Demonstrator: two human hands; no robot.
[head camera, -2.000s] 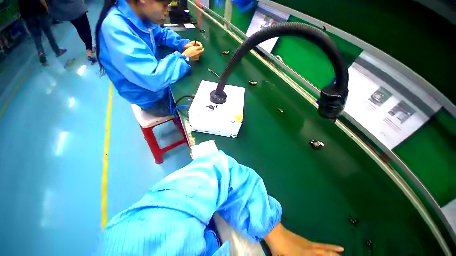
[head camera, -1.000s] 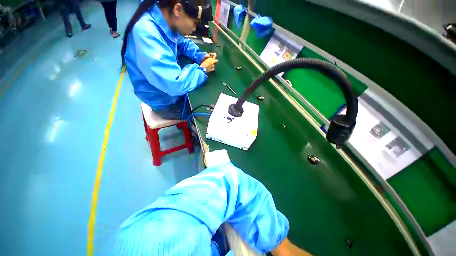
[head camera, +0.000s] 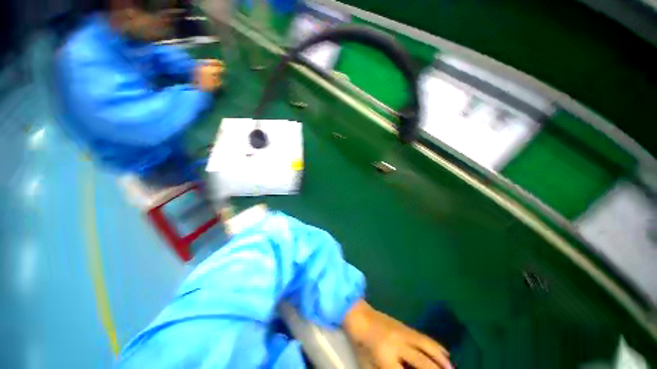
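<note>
My left hand (head camera: 396, 342) is at the bottom edge, blurred, below the blue sleeve. Its fingers curl over the green bench and their tips are cut off or dark, so I cannot tell whether it holds anything. My right hand is out of the picture. A dark blurred patch (head camera: 441, 324) lies just beyond my left hand. A small dark and shiny part (head camera: 384, 166) lies on the bench mat (head camera: 346, 209). Another dark part (head camera: 534, 279) lies at the right, too blurred to make out.
A white box (head camera: 259, 169) with a black gooseneck arm (head camera: 360, 32) stands beyond my sleeve. A person in a blue smock (head camera: 122, 94) sits at the bench, near a red stool (head camera: 173, 230). Printed sheets (head camera: 468, 115) line the far rail. A white piece (head camera: 628, 357) shows at lower right.
The view has swung right and blurred. The box, gooseneck and seated person now appear further left. More of my left hand shows than one second ago, and the white piece at lower right has appeared.
</note>
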